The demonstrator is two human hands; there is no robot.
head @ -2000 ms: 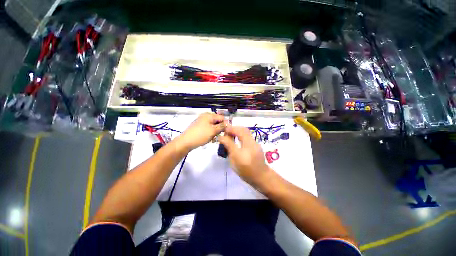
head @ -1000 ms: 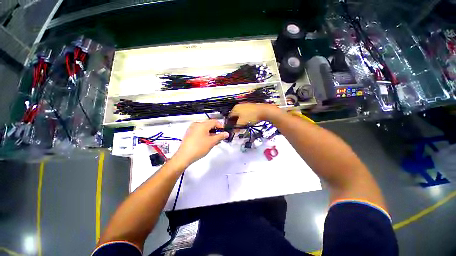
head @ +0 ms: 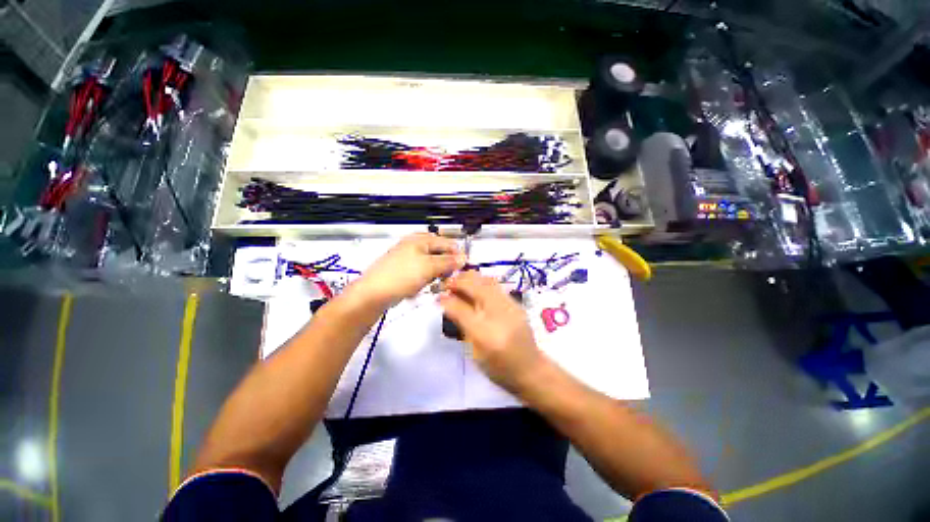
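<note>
The wire harness [head: 527,269] lies across the white layout board [head: 408,372], with its branches fanned out at the right and left. My left hand [head: 410,267] is closed on the middle of the harness near the board's back edge. My right hand [head: 487,318] is just beside it, fingers bent, with a black object [head: 452,327] under its palm, probably the black tape; the fingers hide most of it. A long black cable branch [head: 365,357] hangs toward me. Red and black leads [head: 324,280] lie at the left.
A cream parts tray [head: 408,84] with cut wire bundles [head: 408,202] stands behind the board. A red ring [head: 556,317] and a yellow-handled tool [head: 625,258] are at the right. Spare tape rolls [head: 615,148], a grey machine [head: 668,184] and bagged harnesses [head: 168,87] lie around.
My right hand has come down from the tray's front edge to the near side of the harness, its forearm now lower. My left hand stays at the harness middle. The view has shifted slightly.
</note>
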